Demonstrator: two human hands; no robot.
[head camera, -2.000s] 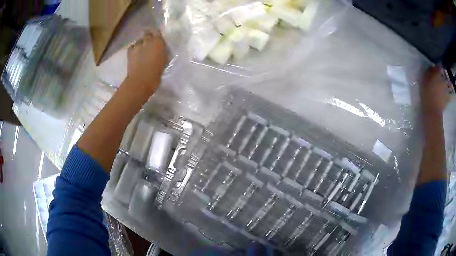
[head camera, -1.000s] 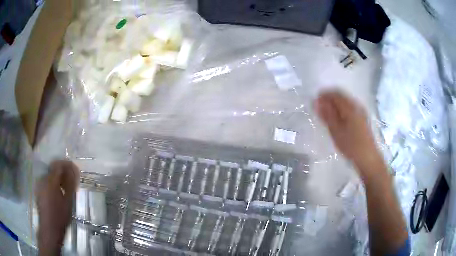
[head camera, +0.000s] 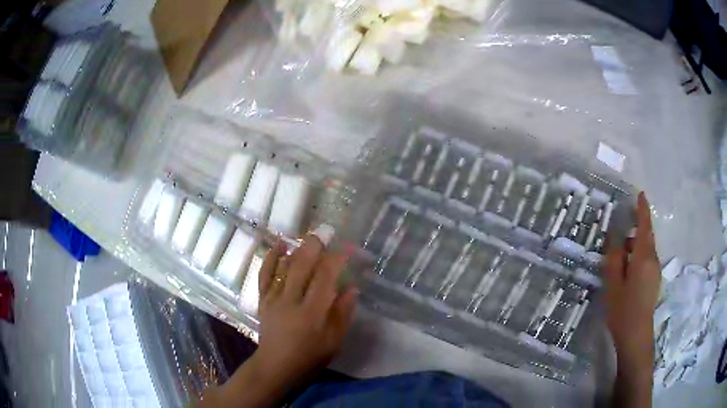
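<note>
A clear parts tray (head camera: 486, 231) lies in front of me with two rows of slim rod-like parts. To its left, a clear tray (head camera: 139, 227) holds fat white blocks (head camera: 259, 191) in two rows. My left hand (head camera: 303, 291) is palm down where the two trays meet, fingers bent over the right end of the block tray and thumb at the parts tray's left edge. A small white spot shows at a fingertip. My right hand (head camera: 634, 275) is against the parts tray's right edge, fingers pointing away from me. Whether either hand grips is unclear.
Cream foam pieces (head camera: 375, 36) lie in a clear bag at the back. A cardboard flap (head camera: 185, 36) stands at back left, stacked clear trays (head camera: 88, 100) far left. A white compartment tray (head camera: 104, 343) is lower left. Paper scraps (head camera: 689, 319) lie right.
The view has turned. My left hand has moved right, from the block tray's left side to where the trays meet. My right hand has come in to the parts tray's right edge.
</note>
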